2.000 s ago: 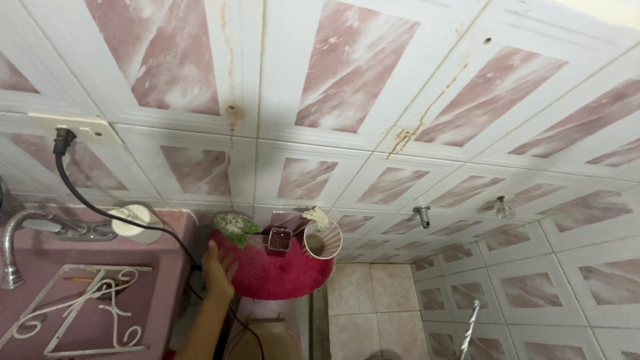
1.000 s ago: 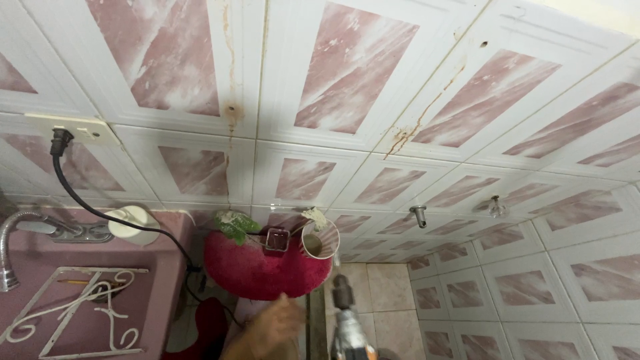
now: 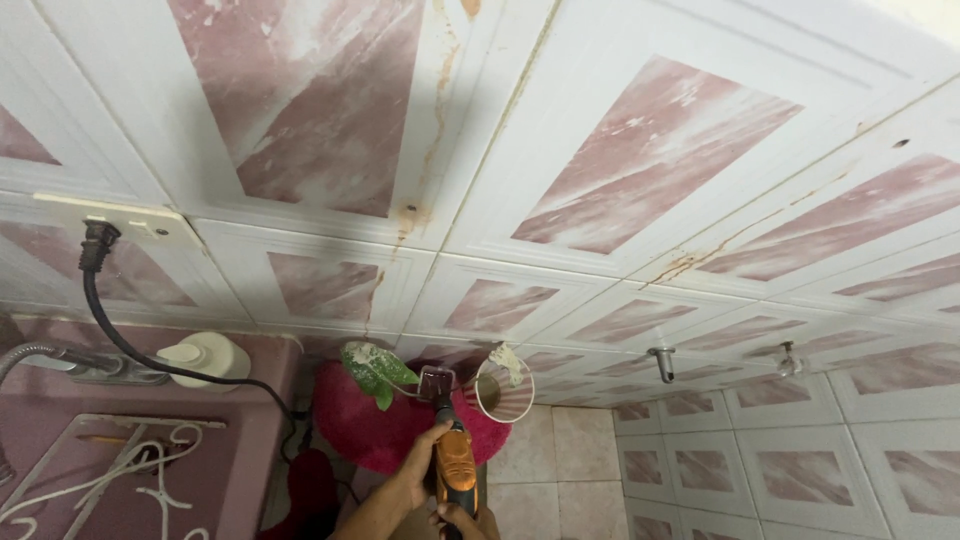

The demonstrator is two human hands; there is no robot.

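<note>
An orange and black power drill (image 3: pixel 456 461) stands out at the bottom centre, its chuck pointing up the view. My left hand (image 3: pixel 421 466) grips the drill's front part near the chuck. Around its rear, low in the view, my right hand (image 3: pixel 461 521) is closed. Whether a bit sits in the chuck is hard to tell. Past the chuck are a small dark square container (image 3: pixel 436 381), a green leaf with whitish dust (image 3: pixel 379 373) and a striped cup (image 3: pixel 506 394).
A black cord runs from a wall outlet (image 3: pixel 120 225) over the pink sink (image 3: pixel 255 420), past a white pump bottle (image 3: pixel 214 360). A white scrolled metal frame (image 3: pixel 139 427) lies in the sink. The tiled wall has metal fittings (image 3: pixel 663 364) and small holes. A red fluffy cover (image 3: pixel 360 431) lies below.
The drill has moved left from beside the cup to below the small square container. My left hand, apart from the drill a second ago, now holds its front part.
</note>
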